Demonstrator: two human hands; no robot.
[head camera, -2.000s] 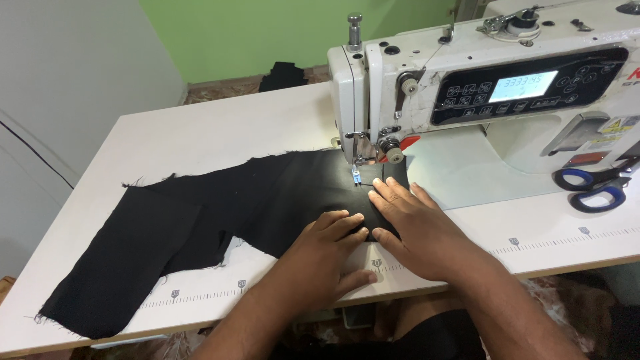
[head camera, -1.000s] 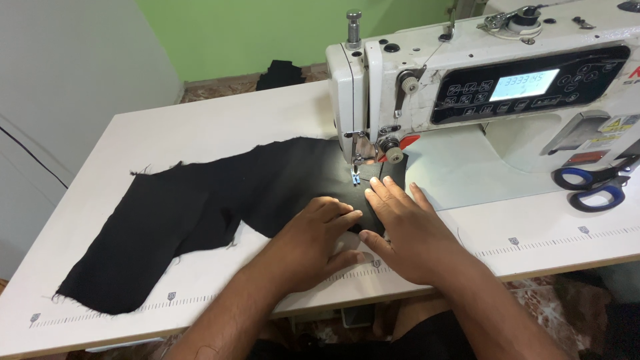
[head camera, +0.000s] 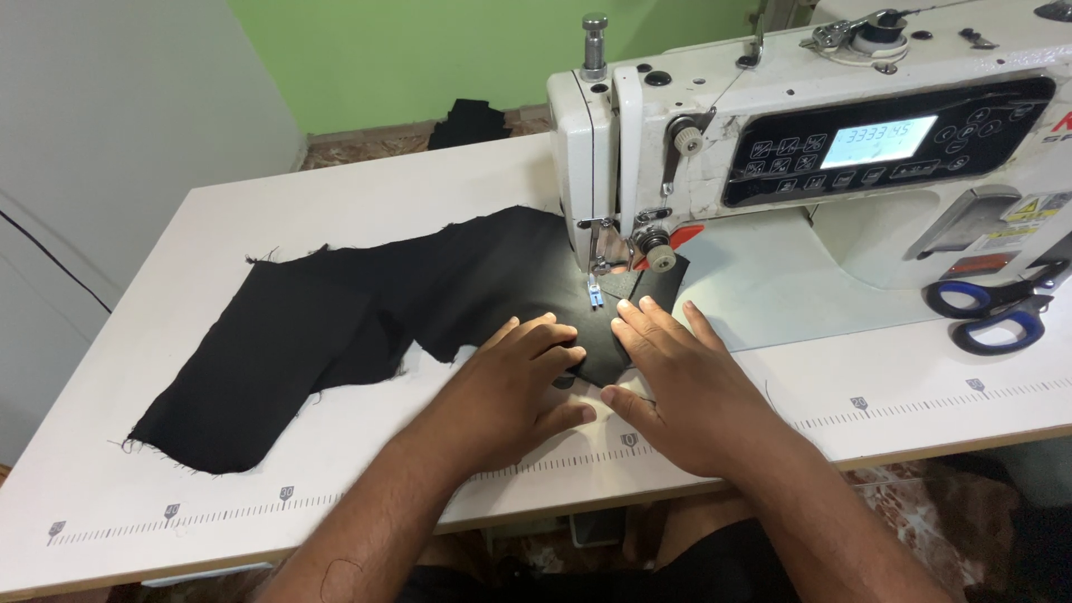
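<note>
Black fabric (head camera: 276, 327) with frayed edges lies across the table from the left to beneath the needle area of a white sewing machine (head camera: 636, 167). The blue-tipped presser foot (head camera: 595, 291) is over the cloth; whether it presses down cannot be told. My left hand (head camera: 519, 389) rests with bent fingers on the fabric's near edge, left of the foot. My right hand (head camera: 687, 377) lies with fingers spread, its fingertips on the fabric just right of the foot. Neither hand visibly grasps anything. A small grey patch of material (head camera: 618, 283) shows behind the foot.
Blue-and-black scissors (head camera: 997, 314) lie at the right, by the machine's base. A printed ruler scale (head camera: 226, 509) runs along the table's front edge. Behind the table, dark cloth (head camera: 469, 123) sits near the green wall (head camera: 402, 59).
The fabric has turned under the machine, and its left part has shifted and spread out. Both hands have moved slightly with it, staying close to the presser foot.
</note>
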